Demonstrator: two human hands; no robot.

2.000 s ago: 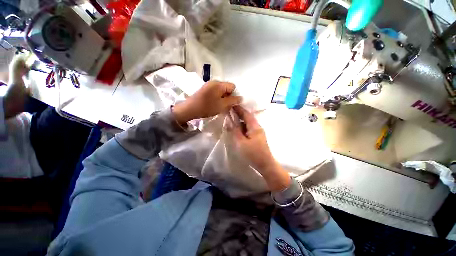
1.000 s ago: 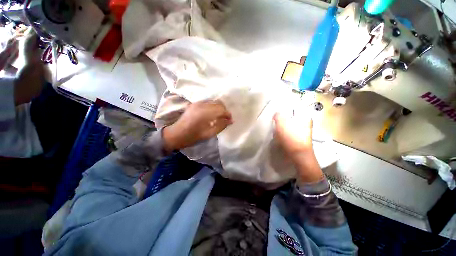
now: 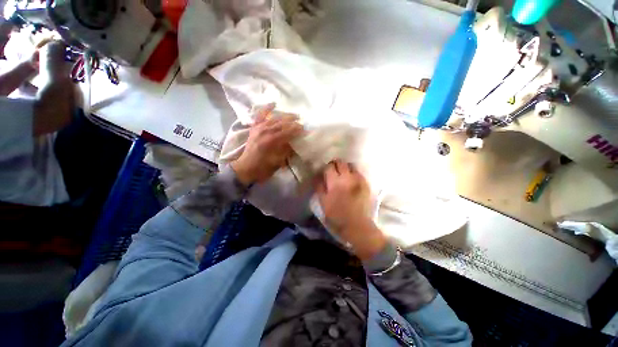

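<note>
A beige garment piece (image 3: 312, 88) lies spread over the table's front edge, left of the needle area, and hangs toward my lap. My left hand (image 3: 269, 144) is on its left part with bent fingers bunching the cloth. My right hand (image 3: 347, 200) grips the cloth near the front, fingers curled, a pale fold showing beside them. The fingertips of both hands are partly hidden in folds. The sewing machine head (image 3: 576, 115) is at the right. The blue lamp (image 3: 448, 71) hangs in front of the needle, which I cannot make out. Glare washes out the cloth's right part.
More beige cloth (image 3: 223, 34) is heaped at the back left beside a red cloth (image 3: 161, 57). Another machine (image 3: 101, 27) and a person's arm (image 3: 54, 101) are at the left. A blue crate (image 3: 125, 203) is below the table. Yellow-green snips (image 3: 538, 184) and a white scrap (image 3: 591, 234) lie at the right.
The cloth was first bunched between both hands, then spread flatter. Since the last earlier frame, my right hand has moved left and toward me, gathering cloth; my left hand has moved slightly up.
</note>
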